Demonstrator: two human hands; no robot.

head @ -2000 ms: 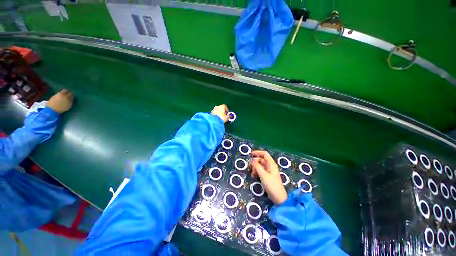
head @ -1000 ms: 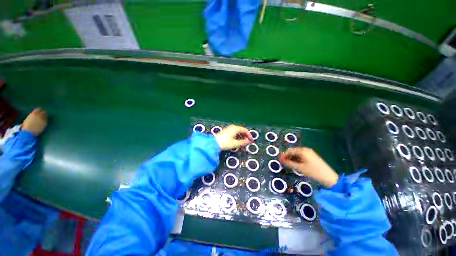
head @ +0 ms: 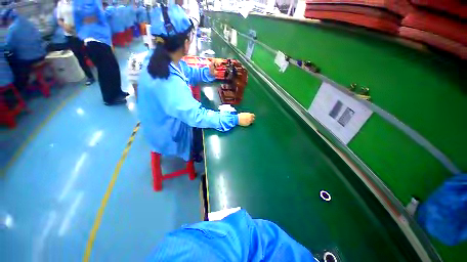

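Note:
A single ring-faced component lies on the dark-green conveyor belt, its white ring around a dark centre. Another ring-faced component shows at the bottom edge, by a small corner of the clear blister tray. A blue sleeve of mine crosses the bottom of the picture and hides part of the belt. Neither my left hand nor my right hand is in view; what they hold cannot be seen.
A person in a blue smock and cap sits on a red stool at the belt, beside a red-brown rack. White paper lies by my sleeve. A posted sheet and blue cloth are on the green panel. More people are behind.
The view has swung left and up, towards the neighbouring person and the floor. My hands, most of the tray and the tray stack have left the picture. The single component still lies on the belt.

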